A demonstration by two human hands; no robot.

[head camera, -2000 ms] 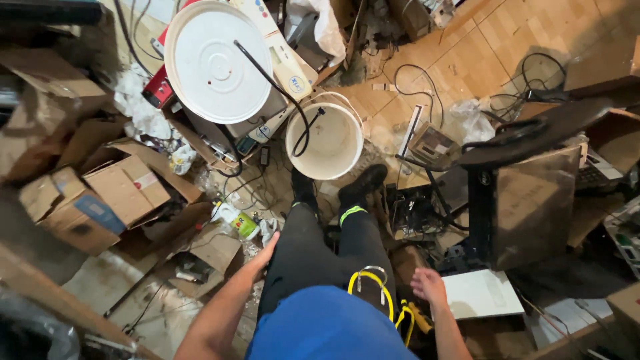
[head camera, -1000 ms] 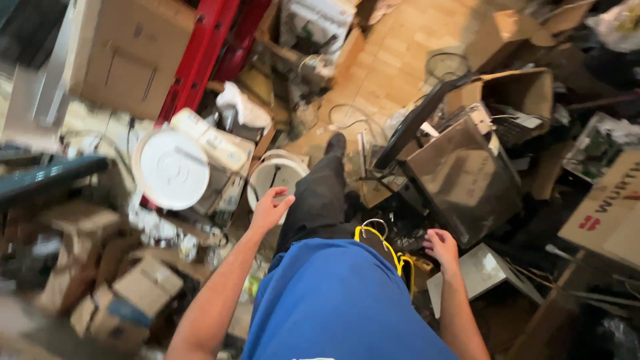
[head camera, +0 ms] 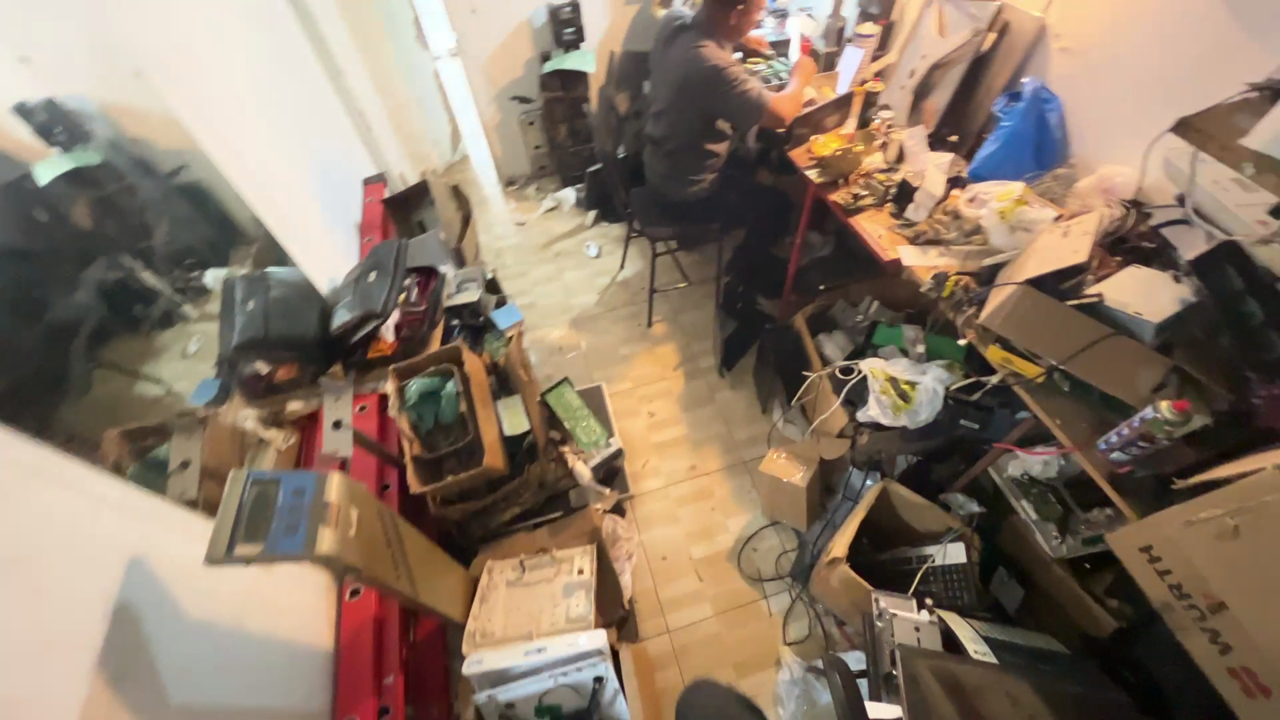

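Neither my left hand nor my right hand shows in the head view now. The dark tip of a shoe (head camera: 718,700) appears at the bottom edge, on the tiled floor (head camera: 670,480). Left of it stand a white plastic-cased device (head camera: 545,675) and a dirty beige panel (head camera: 535,595) on a cardboard box. On the right, an open cardboard box (head camera: 880,540) holds a keyboard (head camera: 935,575) and cables. Farther left, another cardboard box (head camera: 450,470) contains a green cloth or glove (head camera: 432,402). A green circuit board (head camera: 575,415) lies beside it.
A person (head camera: 700,120) sits on a chair (head camera: 665,240) at a cluttered table (head camera: 860,225). Red metal beams (head camera: 365,640) run along the left wall. Black cables (head camera: 780,565) lie on the floor beside the right-hand pile. A large cardboard box (head camera: 1210,570) stands at right; a spray can (head camera: 1145,425) lies above it.
The view has swung up and forward into the room. Both hands, visible earlier beside the blue shirt, are out of view. The white bucket and round lid seen before no longer show.
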